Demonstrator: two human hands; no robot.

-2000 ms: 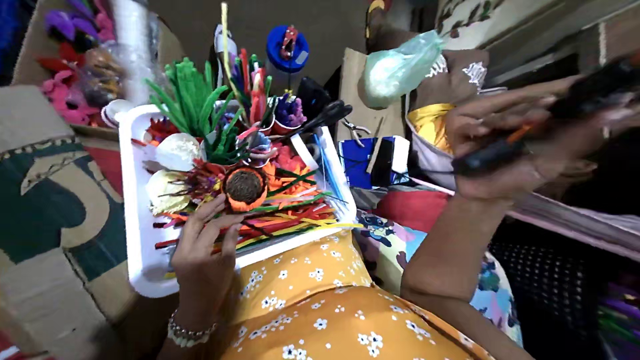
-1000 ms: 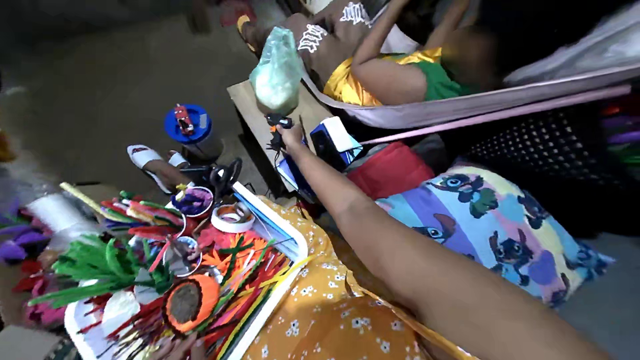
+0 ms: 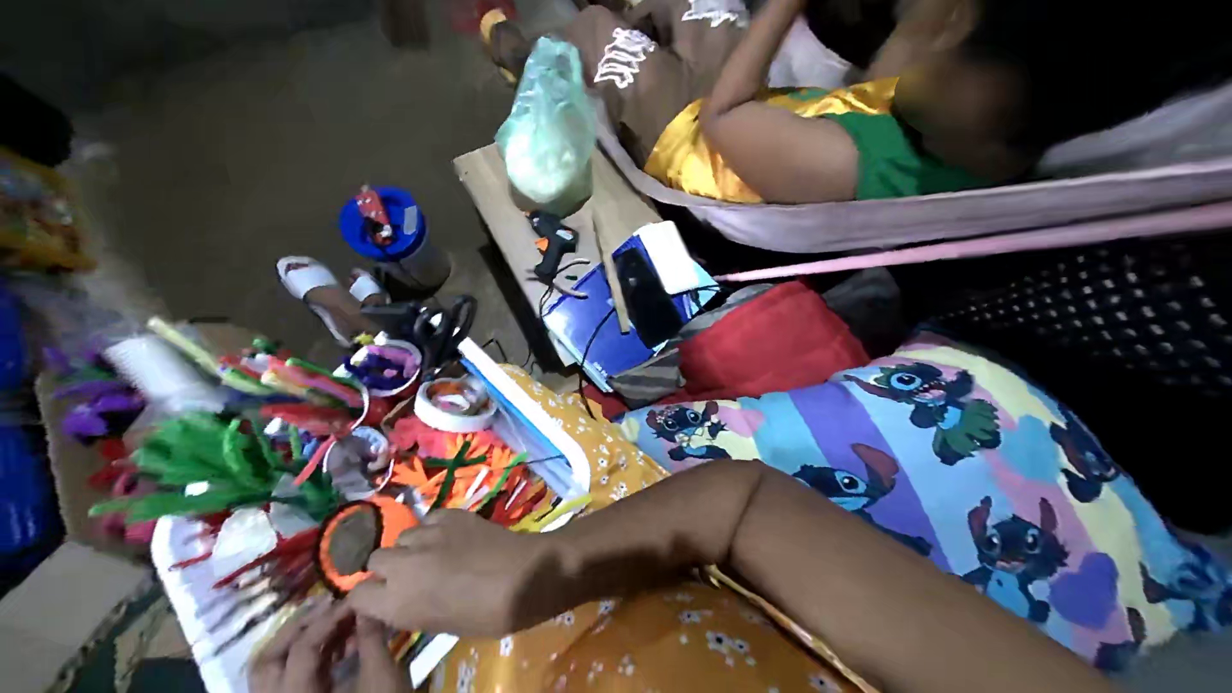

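Observation:
My right hand (image 3: pixel 452 573) rests with its fingers at the edge of an orange-rimmed round piece with a dark brown centre (image 3: pixel 352 545), low over the tray. Just below it is my left hand (image 3: pixel 322 650), blurred at the bottom edge, fingers bent near the same piece; whether either hand grips it is unclear. Around them in the white plastic tray (image 3: pixel 183 597) lie red, orange and yellow pipe cleaners, a bunch of green ones (image 3: pixel 207 462), a roll of tape (image 3: pixel 455 404) and cups of small pieces. A hot glue gun (image 3: pixel 553 245) lies on the wooden board, away from both hands.
Black-handled scissors (image 3: pixel 448 327) stand at the tray's far edge. On the board (image 3: pixel 500 207) are a pale green plastic bag (image 3: pixel 551 135), a blue box (image 3: pixel 602 327) and a dark phone (image 3: pixel 647 294). A patterned pillow (image 3: pixel 866 462) lies right. Another person lies in a hammock (image 3: pixel 866 217).
My right hand held the glue gun two seconds ago, reached to the board one second ago, and is now back at the round piece. The glue gun lies on the board. The view has swung right.

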